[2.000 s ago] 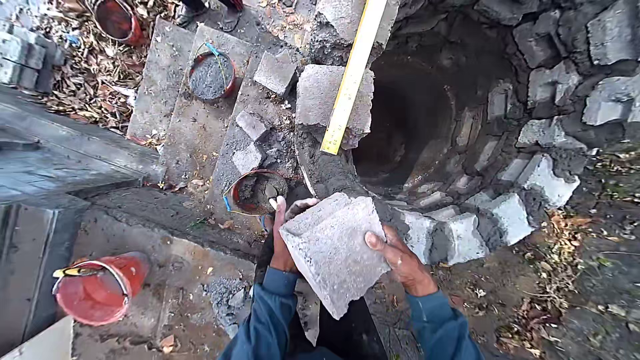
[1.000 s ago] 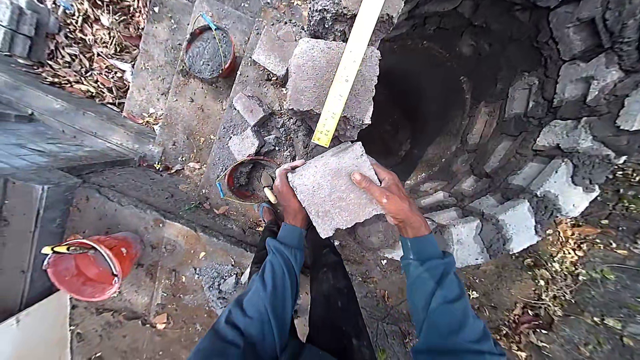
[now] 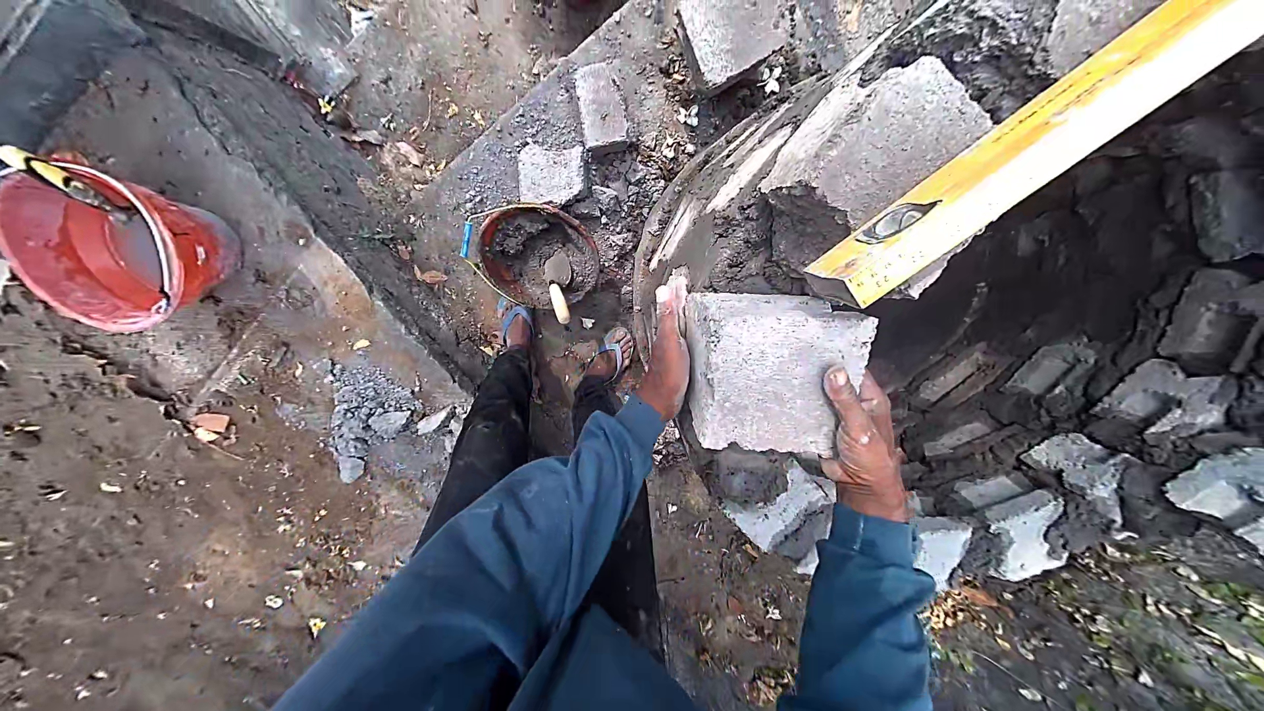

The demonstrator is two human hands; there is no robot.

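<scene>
A rough grey concrete block (image 3: 770, 375) is between my two hands over the rim of the round block-lined shaft. My left hand (image 3: 669, 351) presses flat along its left side. On its right edge my right hand (image 3: 864, 430) has the thumb on top and the fingers behind. Just above the block lies the end of a yellow spirit level (image 3: 997, 163), resting over a mortared block (image 3: 879, 138) of the ring. A bucket of mortar (image 3: 538, 257) stands by my feet, with a trowel (image 3: 559, 286) in it. Whether the held block touches the wall is hard to tell.
The dark shaft (image 3: 987, 306) opens at the right, edged by broken blocks (image 3: 1076, 464) set in mortar. A red bucket (image 3: 178, 247) with a tool across its rim is at the far left. Loose block pieces (image 3: 553, 175) lie beyond the mortar bucket.
My hands have brought the block onto the near edge of the ring, next to the spirit level's end; earlier it was held nearer my body. The view has turned and moved closer.
</scene>
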